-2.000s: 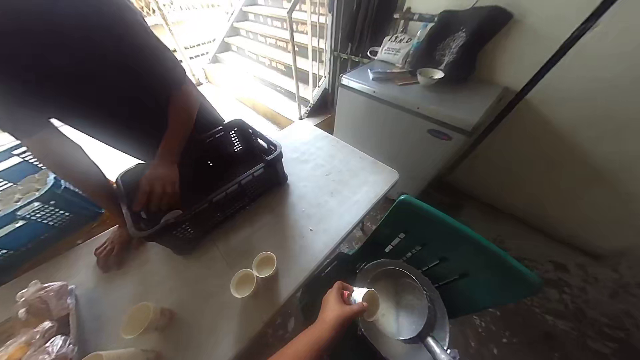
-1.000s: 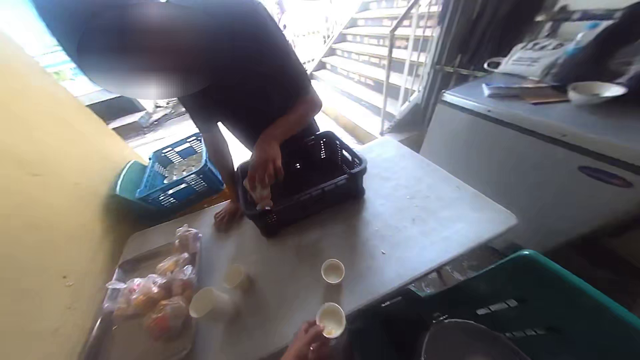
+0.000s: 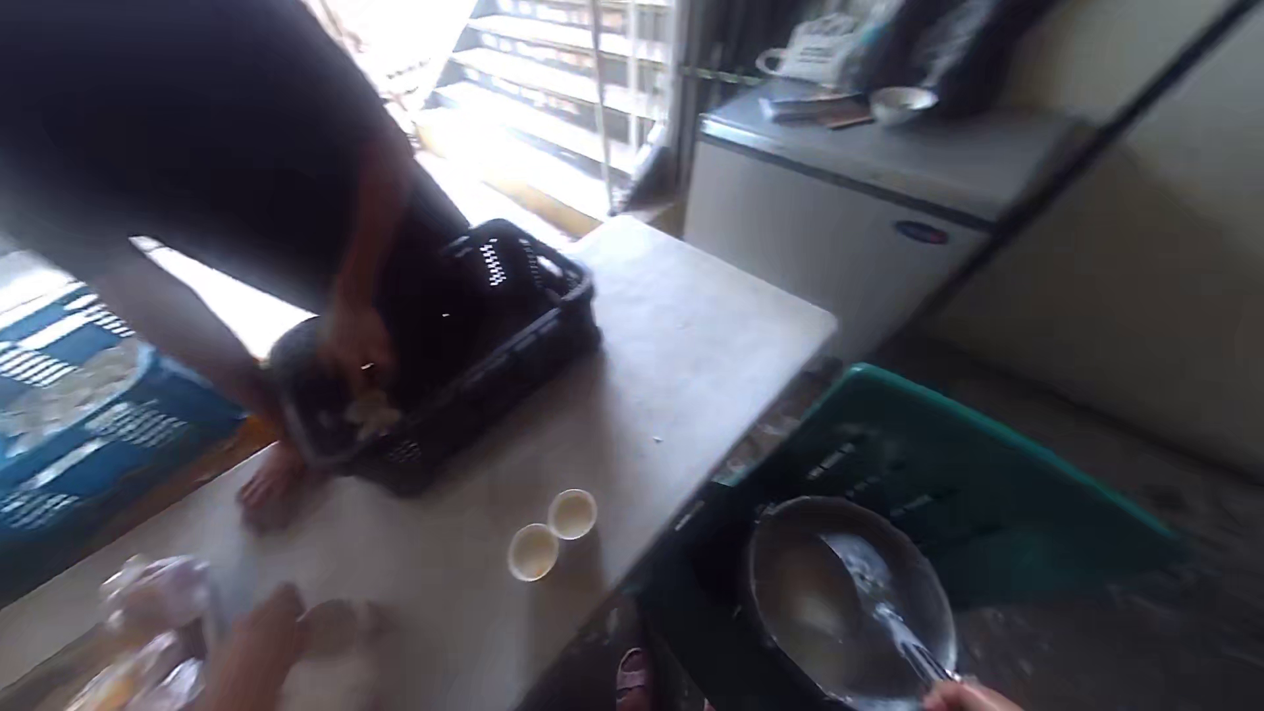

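Observation:
My left hand (image 3: 262, 642), blurred, is at the lower left beside a pale cup (image 3: 331, 627) on the table; whether its fingers hold the cup is unclear. At the bottom right, only part of my right hand (image 3: 960, 695) shows, closed on the handle of a metal ladle (image 3: 904, 632). The ladle's bowl is inside a round metal pot (image 3: 765, 592) with pale liquid. Two small cups with pale contents, a nearer one (image 3: 533, 552) and a farther one (image 3: 573, 513), stand side by side on the table.
Across the table (image 3: 711, 326) a person in dark clothes reaches into a black plastic crate (image 3: 474, 385). Bagged items (image 3: 158, 602) lie at the lower left. A blue crate (image 3: 148, 415) stands beyond. A green plastic piece (image 3: 987, 474) is behind the pot; a chest freezer (image 3: 829, 217) stands behind.
My left hand has let go of the cup it held one second ago and moved left across the table. My right hand with the ladle has come into view. The view has swung right.

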